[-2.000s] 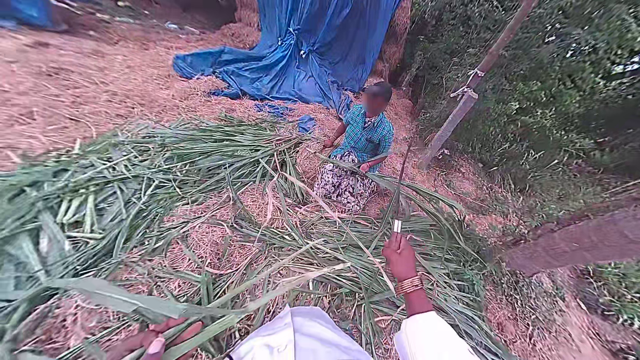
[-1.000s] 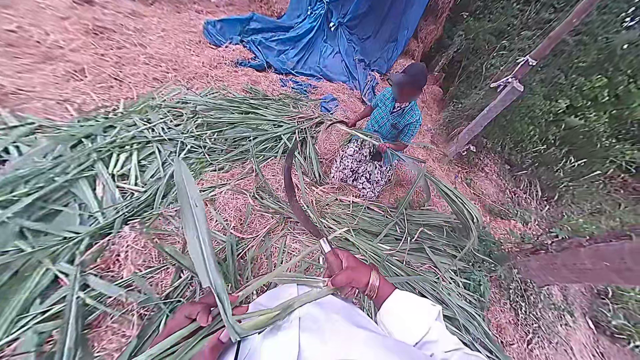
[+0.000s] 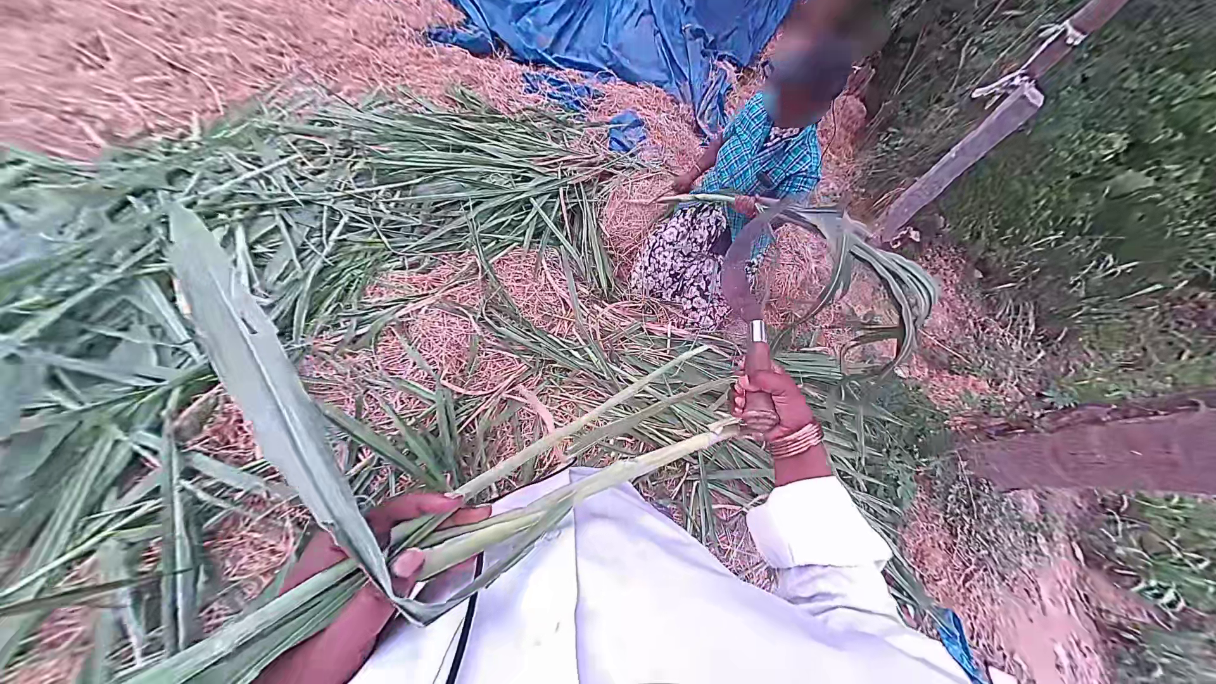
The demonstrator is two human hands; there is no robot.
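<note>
My right hand (image 3: pixel 774 404), with bangles at the wrist, grips the wooden handle of a sickle (image 3: pixel 741 271); its curved blade points up, away from me. My left hand (image 3: pixel 418 537) is closed around several green stalks (image 3: pixel 560 499) with long leaves, held across my lap. One broad leaf (image 3: pixel 256 366) rises from that hand toward the upper left. The cut ends of the stalks reach to just below my right hand; whether they touch it I cannot tell.
Ahead, a person (image 3: pixel 760 161) in a checked shirt holds a bundle of long leaves (image 3: pixel 898 275). Cut green stalks (image 3: pixel 456 161) lie over dry straw (image 3: pixel 437 332). A blue tarpaulin (image 3: pixel 627 38) is behind. At right stand a wooden post (image 3: pixel 969 152) and a thick log (image 3: pixel 1102 446).
Two seconds ago the sickle was farther from the stalks in my left hand; one second ago it was beside their ends. Since then my right hand has moved right, and the stalks lie across my lap.
</note>
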